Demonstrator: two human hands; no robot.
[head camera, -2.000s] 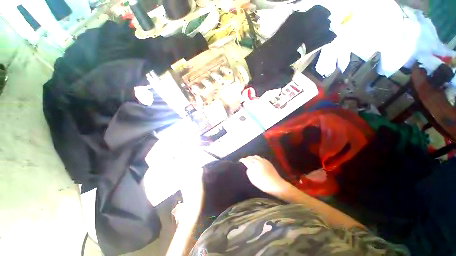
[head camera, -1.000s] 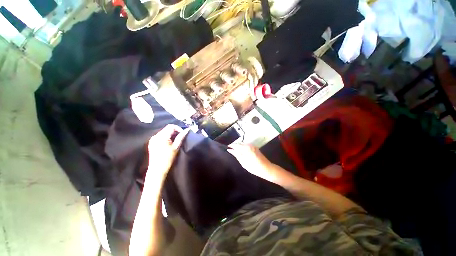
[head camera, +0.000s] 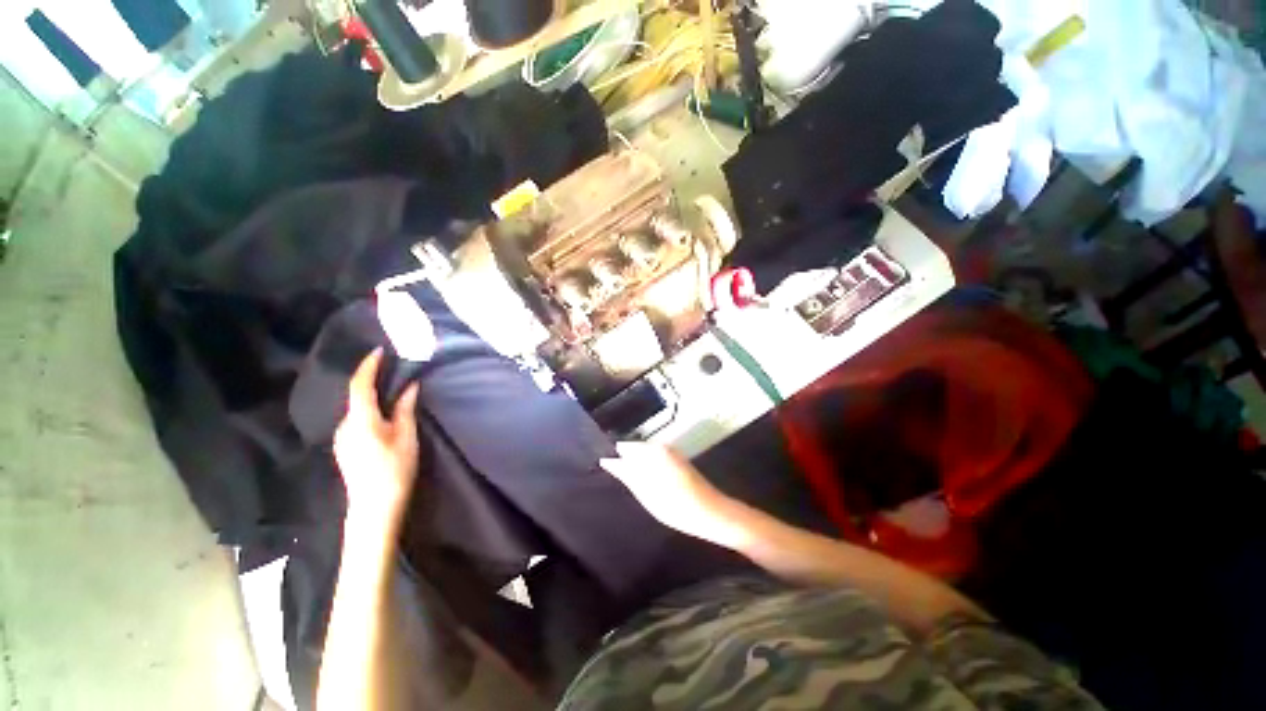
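Note:
A dark navy fabric piece (head camera: 514, 438) runs from the needle area of the tan-brown overlock machine (head camera: 611, 257) down over my lap. My left hand (head camera: 378, 438) is at its left part, beside the machine lamp (head camera: 407, 322), with the cloth between thumb and fingers. My right hand (head camera: 664, 483) lies on the cloth's right edge, at the front edge of the white machine table (head camera: 736, 382); its fingertips are close together, and whether they pinch the cloth is unclear. The presser foot is small and partly hidden by the cloth.
A large black garment heap (head camera: 264, 264) lies left of and behind the machine. A red plastic bag (head camera: 972, 417) is at the right. Dark folded cloth (head camera: 847, 125) and thread cones (head camera: 399, 39) are behind. White fabric (head camera: 1111, 111) is at the far right.
The bright glare over the needle area has faded. My left hand has moved from the needle area to the left, and the cloth lies further left. My right hand has shifted slightly down and left.

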